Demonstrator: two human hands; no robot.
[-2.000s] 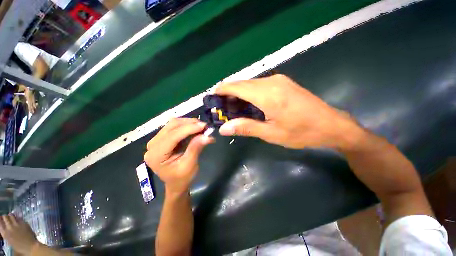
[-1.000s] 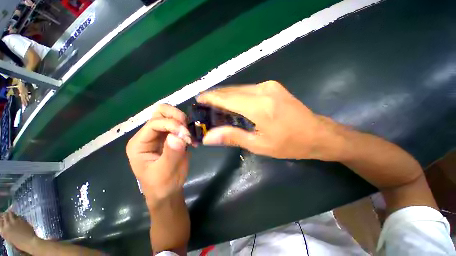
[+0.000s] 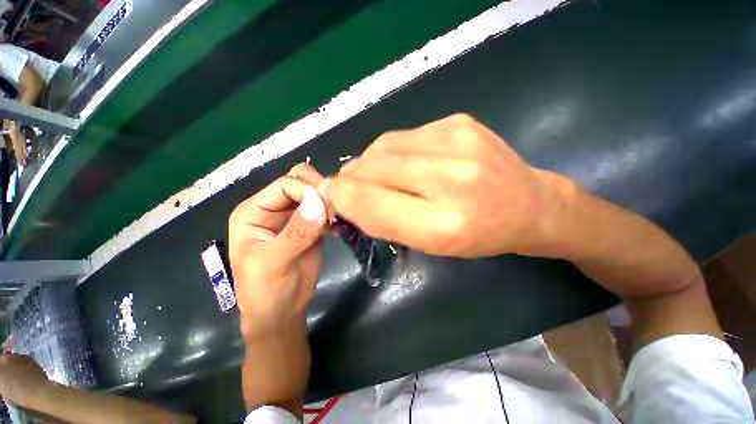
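Note:
A black electronic unit [image 3: 359, 250] points down and to the right below the joined fingertips; its upper end and any orange part are hidden. My left hand [image 3: 278, 236] has its thumb and fingers closed at that upper end and appears to hold the unit. My right hand [image 3: 456, 190] is above the unit, its fingertips pinched against my left fingertips. A tiny pale piece [image 3: 323, 190] shows between the fingertips. The exact contact is covered by the fingers.
A narrow white-and-blue unit with a black end [image 3: 219, 277] lies on the dark green belt [image 3: 646, 91] left of my left hand. White specks [image 3: 126, 323] are further left. A chipped white rail [image 3: 365, 95] runs beyond my hands. Another person's arm [image 3: 75, 402] enters at lower left.
The black unit has swung from pointing right inside my right hand to pointing down and right. My right hand has let go of its sides and closed its fingertips at my left fingertips.

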